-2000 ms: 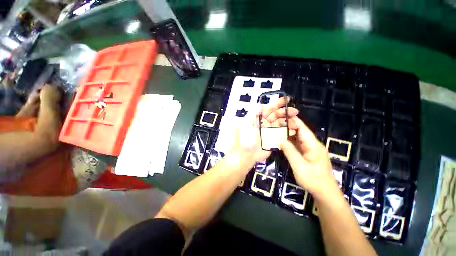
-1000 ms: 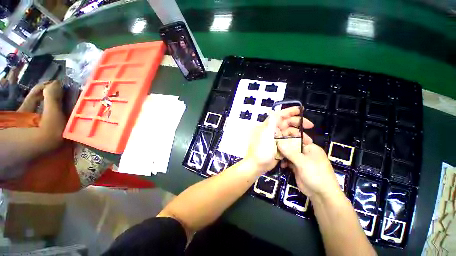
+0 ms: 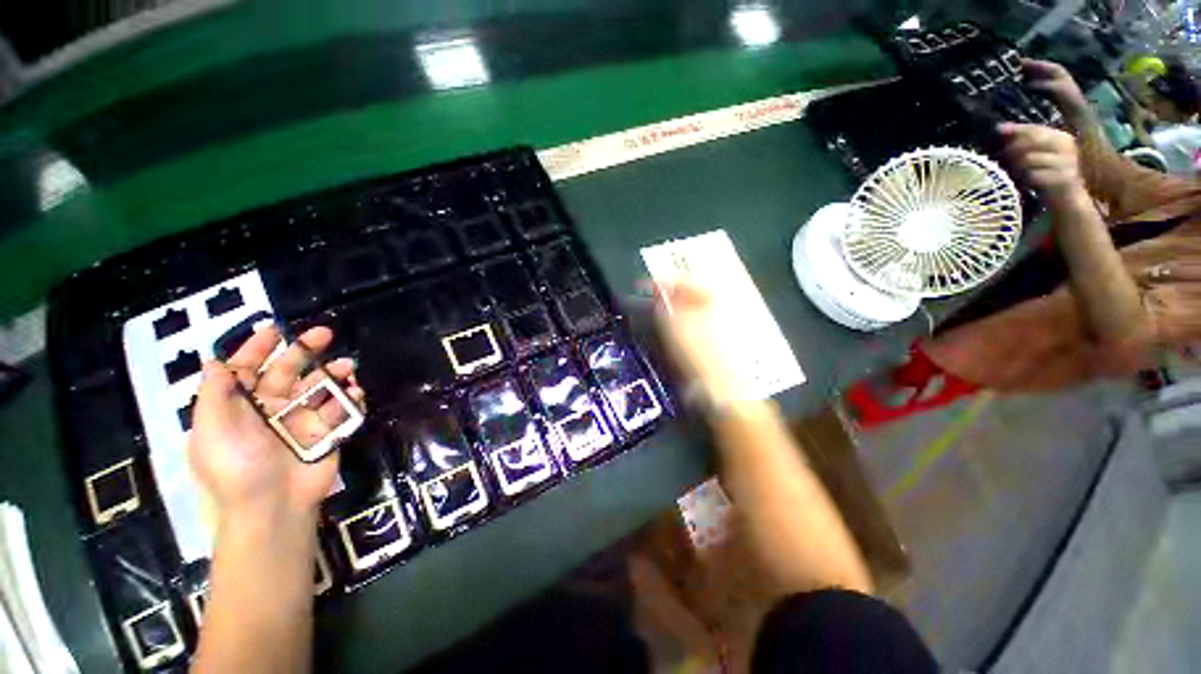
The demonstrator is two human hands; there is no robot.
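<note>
My left hand is palm up over the left part of the black blister tray. It holds a thin dark frame with a cream square outline at its lower end; my fingers show through it. The white sheet with black pads lies on the tray, partly behind this hand. My right hand is blurred over a pale sheet to the right of the tray; its fingers cannot be made out. Cream square outlines show in the tray's front pockets.
A white desk fan stands right of the pale sheet. Another person's hands hold a dark tray at the far right. A red stool is below the bench edge. White sheets lie at the far left. The green surface runs behind.
The view has swung to the right, bringing in the fan and pale sheet. My right hand has left the frame and moved right to the pale sheet. My left hand still holds the frame.
</note>
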